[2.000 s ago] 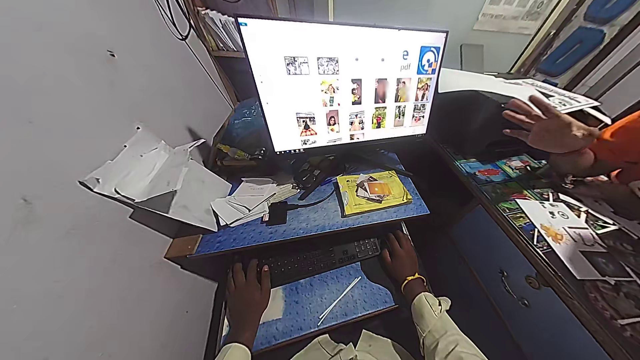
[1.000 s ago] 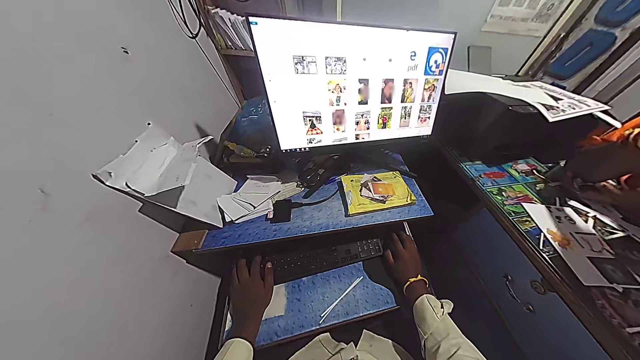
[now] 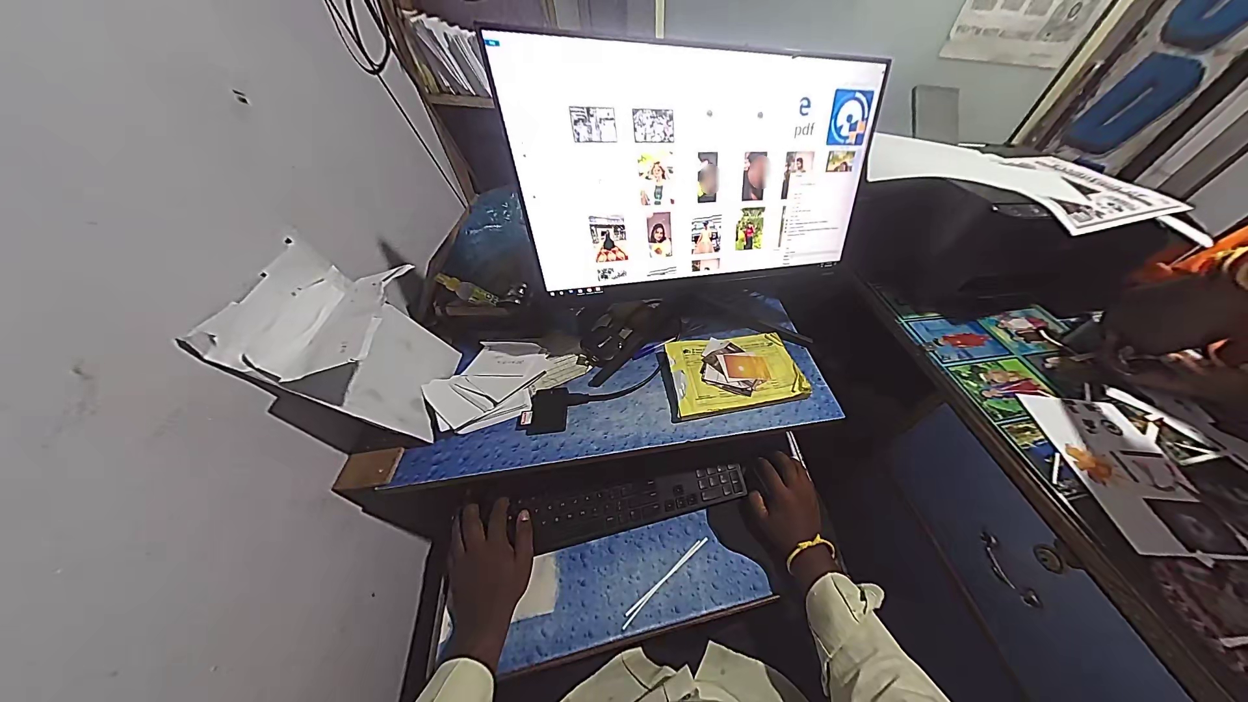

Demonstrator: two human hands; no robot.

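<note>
My left hand rests with spread fingers on the left end of a black keyboard, which lies on a blue pull-out tray. Just right of the keyboard, my right hand, with a yellow band at the wrist, lies low over a dark spot; a mouse under it cannot be made out. Thin white strips lie on the tray between my hands. Above stands a monitor showing rows of picture thumbnails and a menu-like panel at its lower right.
On the blue desk shelf are loose papers, a black card reader or adapter on a cable, and a yellow packet with small photos. Crumpled sheets lean left. At right are a printer, a photo-covered counter and another person.
A menu-like panel has appeared at the screen's lower right. The other person's raised hand, seen earliest, is no longer up, and the person has leaned lower over the counter. My hands have stayed in place.
</note>
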